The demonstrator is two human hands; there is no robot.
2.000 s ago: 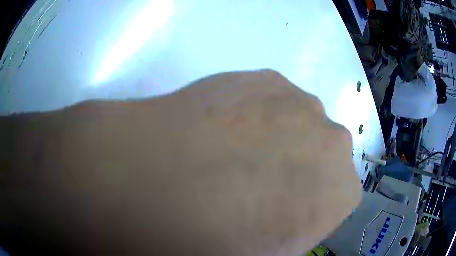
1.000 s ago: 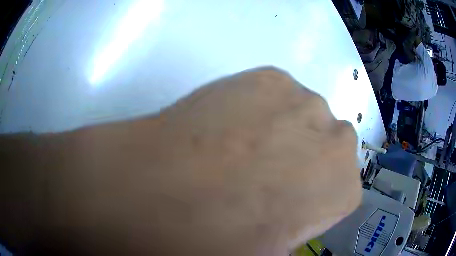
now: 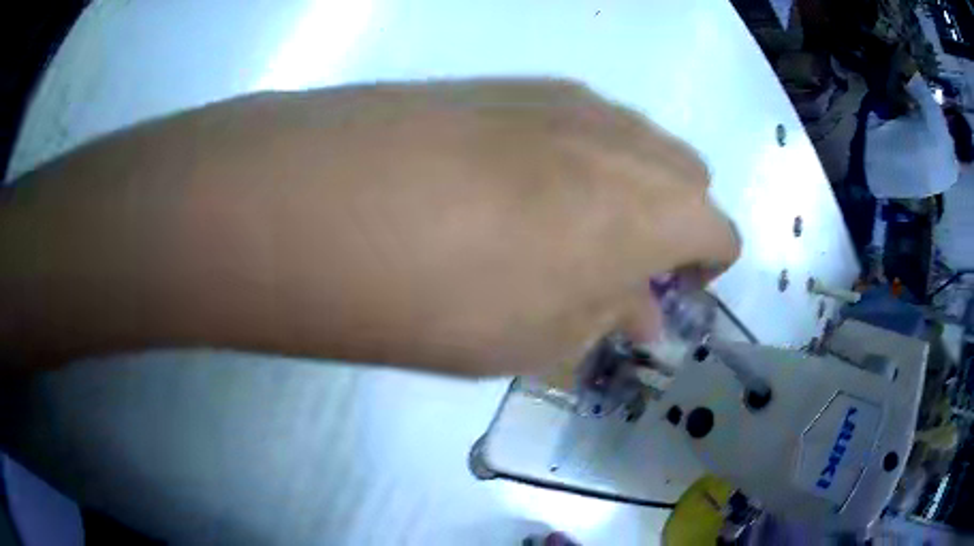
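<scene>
A large blurred bare hand, by its shape my left hand (image 3: 598, 203), reaches in from the left edge, back of the hand towards me. Its fingers are curled over the needle end of the white sewing machine head (image 3: 737, 459). A clear piece with a purple part, like the screwdriver handle (image 3: 689, 309), shows between the fingertips. Its lower end points at the head; contact is too blurred to tell. Small metal and clear parts of the presser foot area (image 3: 609, 373) show just below the fingers. My right hand is not in view.
The white table (image 3: 267, 459) has small screws near its far edge. A yellow tape roll (image 3: 694, 517) is beside the machine. A small unclear dark and pinkish thing (image 3: 552, 539) is cut off at the bottom edge. A person in white (image 3: 908, 155) is at the upper right.
My left hand and forearm have moved up in the picture. The fingertips, the purple and clear piece, the presser foot area and the machine bed have come into view.
</scene>
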